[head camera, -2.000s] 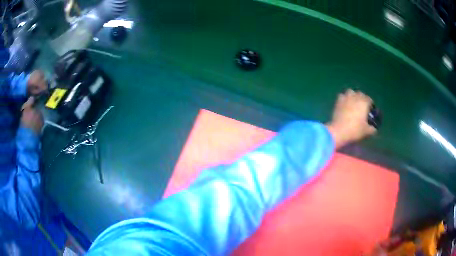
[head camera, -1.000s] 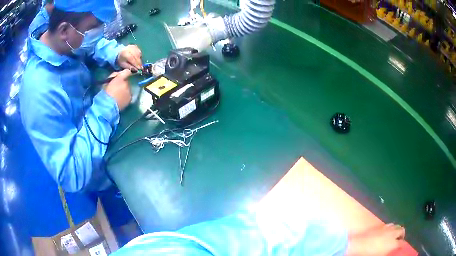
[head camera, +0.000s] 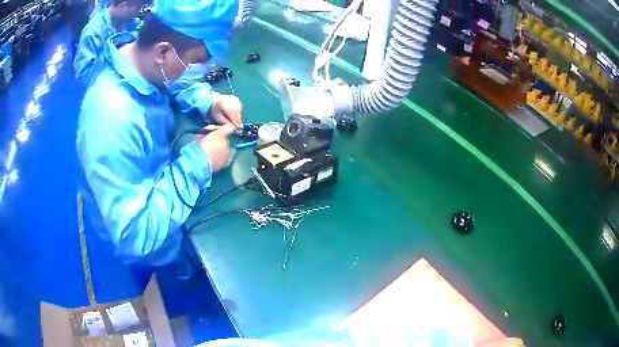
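The red-orange mat (head camera: 424, 298) lies at the bottom right, washed out by glare and cut off by the picture's edge. My left sleeve crosses its lower part along the bottom edge. Only a sliver of my left hand (head camera: 510, 342) shows at the mat's right edge; its fingers are cut off. My right hand is out of the picture. One round black housing (head camera: 463, 221) lies on the green surface beyond the mat, and another black housing (head camera: 558, 324) lies near the bottom right, beyond my left hand.
A co-worker (head camera: 136, 156) in blue works at the left with both hands. Beside them stand a black box (head camera: 298, 176) with a yellow patch, pale strands (head camera: 278, 218) and a ribbed grey hose (head camera: 400, 68). An open cardboard box (head camera: 163, 318) is at the lower left.
The view has swung left and up, so the co-worker and black box show more fully. My left hand has come back from the far housing to the mat's edge and dropped almost out of view.
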